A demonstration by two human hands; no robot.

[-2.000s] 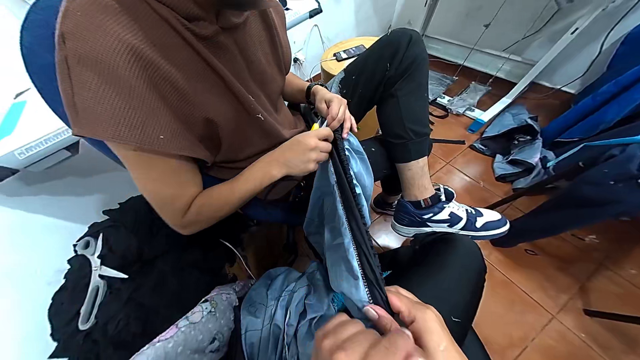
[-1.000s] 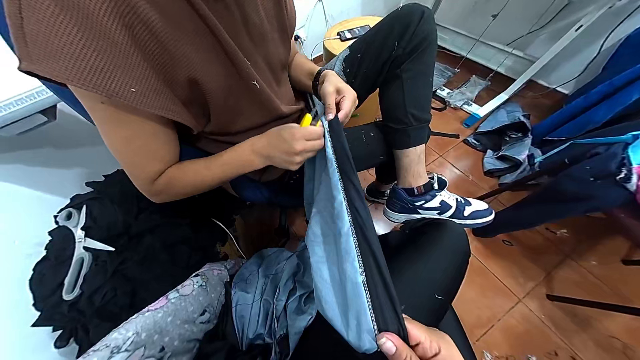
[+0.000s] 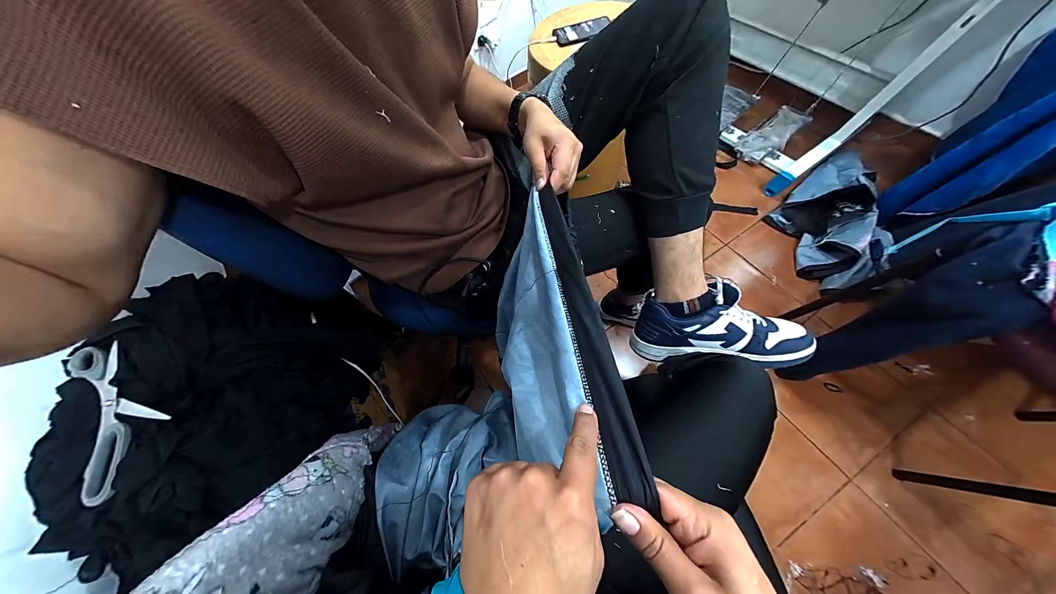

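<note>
A long strip of grey-blue fabric (image 3: pixel 532 330) with a black band (image 3: pixel 602 379) is stretched between me and a seated co-worker. White overlock stitching runs along the join. My left hand (image 3: pixel 532 520) rests its extended index fingertip on this seam, its other fingers curled. At the near end, my right hand (image 3: pixel 693 536) pinches the band and seam edge between thumb and fingers. The co-worker's hand (image 3: pixel 553 148), with a black wristband, grips the far end. More grey-blue fabric (image 3: pixel 441 487) lies bunched at the left of my left hand.
White-handled scissors (image 3: pixel 107 421) lie on a black cloth pile (image 3: pixel 214 388) at the left. Patterned grey fabric (image 3: pixel 280 511) is beside it. A phone (image 3: pixel 582 31) sits on a round wooden stool (image 3: pixel 544 58). Garments (image 3: pixel 841 214) lie on the tiled floor near a metal frame (image 3: pixel 883 99).
My left hand, out of view one second ago, now points at the seam. The co-worker's other hand, which held a yellow tool at the fabric's far end, has left the fabric and the view.
</note>
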